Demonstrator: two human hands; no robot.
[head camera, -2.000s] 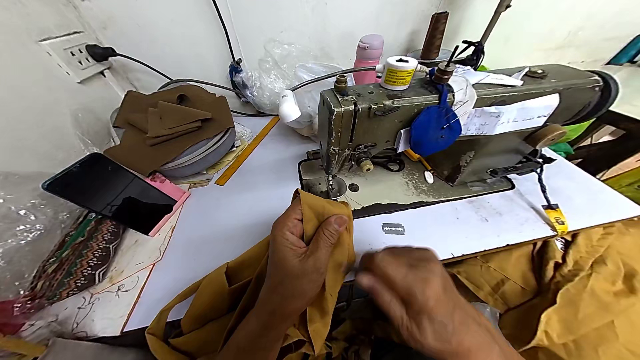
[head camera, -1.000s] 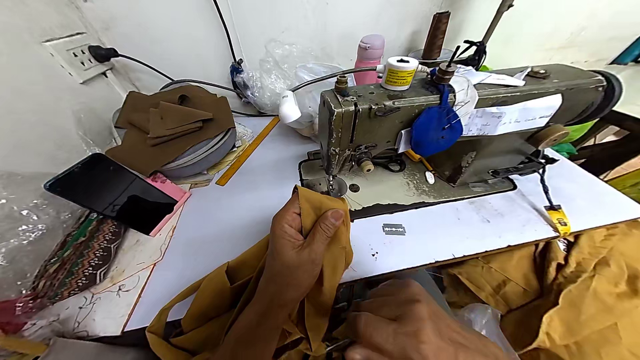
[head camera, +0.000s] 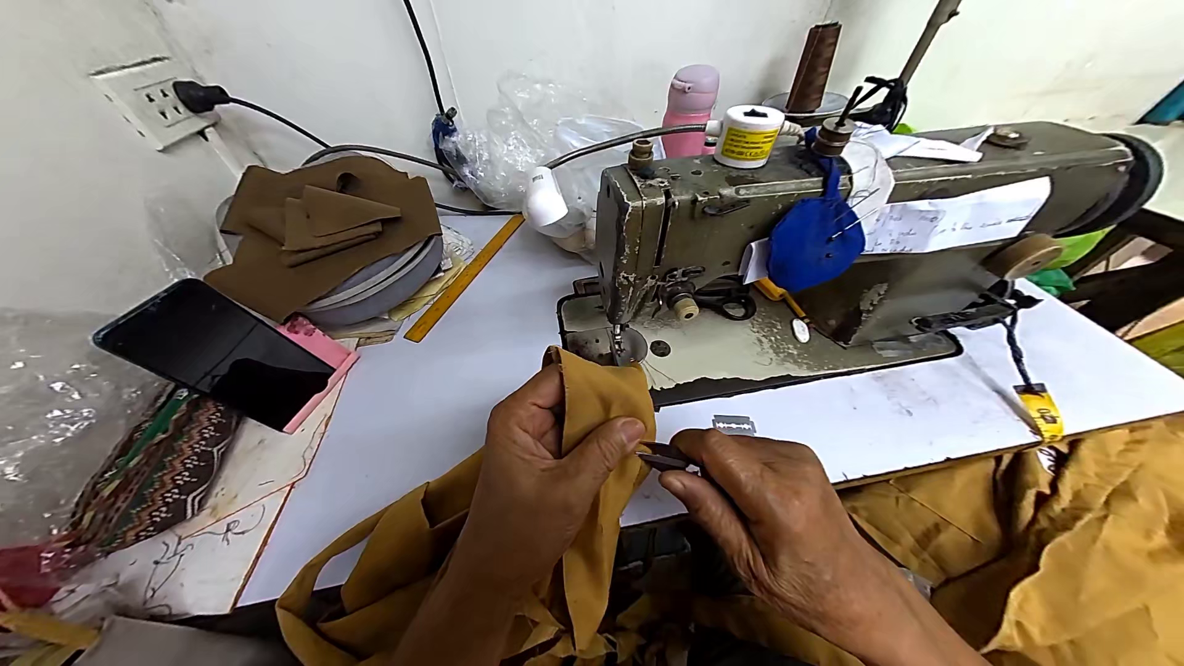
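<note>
My left hand (head camera: 546, 462) grips a folded strip of mustard-brown fabric (head camera: 606, 398), thumb on top, just in front of the sewing machine's needle area. In my right hand (head camera: 763, 499) is a small dark pair of thread snips (head camera: 671, 457), its tips touching the fabric's right edge beside my left thumb. The industrial sewing machine (head camera: 888, 203) stands behind both hands, its presser foot (head camera: 618, 340) near the fabric's top end. More of the fabric hangs below my hands over the table's front edge. A razor blade (head camera: 733, 425) lies on the white table just behind my right hand.
At the left, a smartphone (head camera: 217, 351) leans on a pink holder, with brown cloth pieces (head camera: 333, 222) on a round container behind it. A yellow ruler (head camera: 462, 277) lies on the table (head camera: 407, 398). More mustard fabric (head camera: 1091, 546) drapes at the right; a tape measure (head camera: 1041, 412) hangs there.
My right hand has come up from below the table edge to the fabric, with the snips now showing in it. My left hand keeps its hold on the fabric.
</note>
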